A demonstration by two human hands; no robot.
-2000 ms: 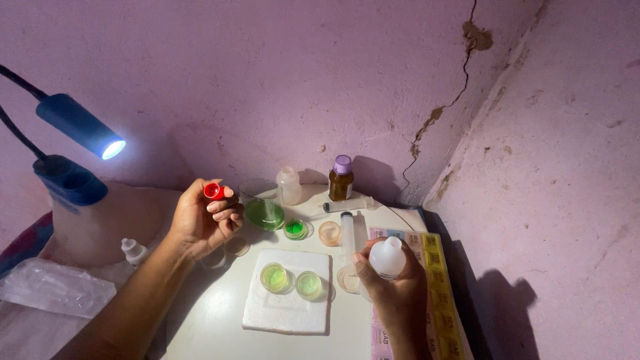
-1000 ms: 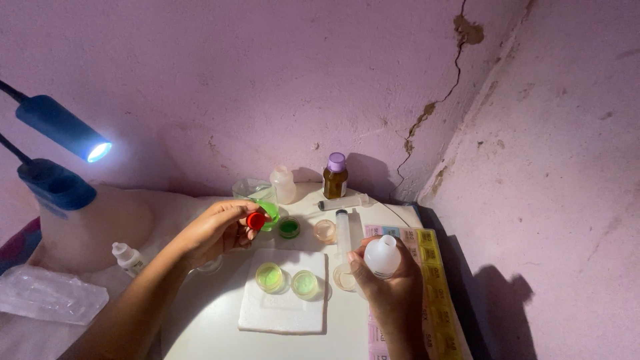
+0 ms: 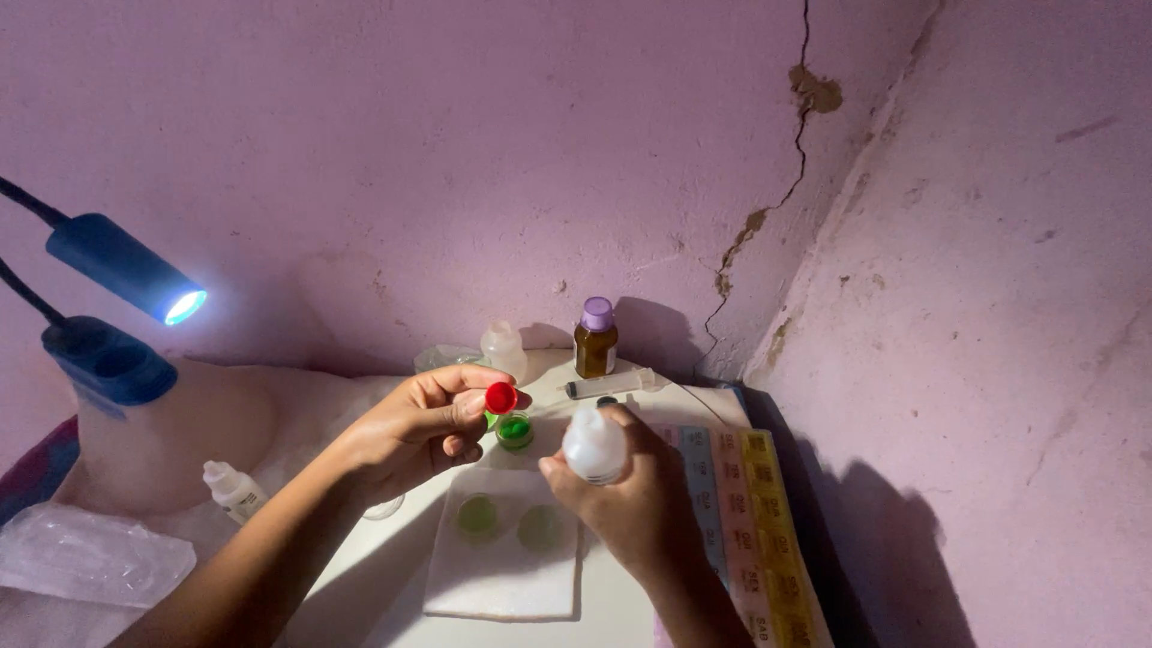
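Observation:
My left hand (image 3: 432, 423) pinches a small red cap (image 3: 501, 398), its hollow side facing the camera. In my right hand (image 3: 634, 486) is a white translucent plastic bottle (image 3: 595, 447), uncapped, its nozzle pointing up and beside the red cap, not touching it. Just below the cap stands a small round dish with green contents (image 3: 515, 431). Two shallow round dishes, the left one (image 3: 477, 515) and the right one (image 3: 540, 527), hold pale green contents. They rest on a white square tile (image 3: 500, 589) below my hands, in shadow.
A brown glass bottle with a purple cap (image 3: 596, 340), a translucent bottle (image 3: 503, 349) and a syringe (image 3: 612, 385) lie or stand at the back. A colourful pill organizer (image 3: 747, 531) is at right. A blue lamp (image 3: 126, 268), dropper bottle (image 3: 234, 490) and clear plastic packaging (image 3: 94, 555) are at left.
My right hand has moved left with the white bottle, and my left hand has moved right with the red cap, so the two are now close together.

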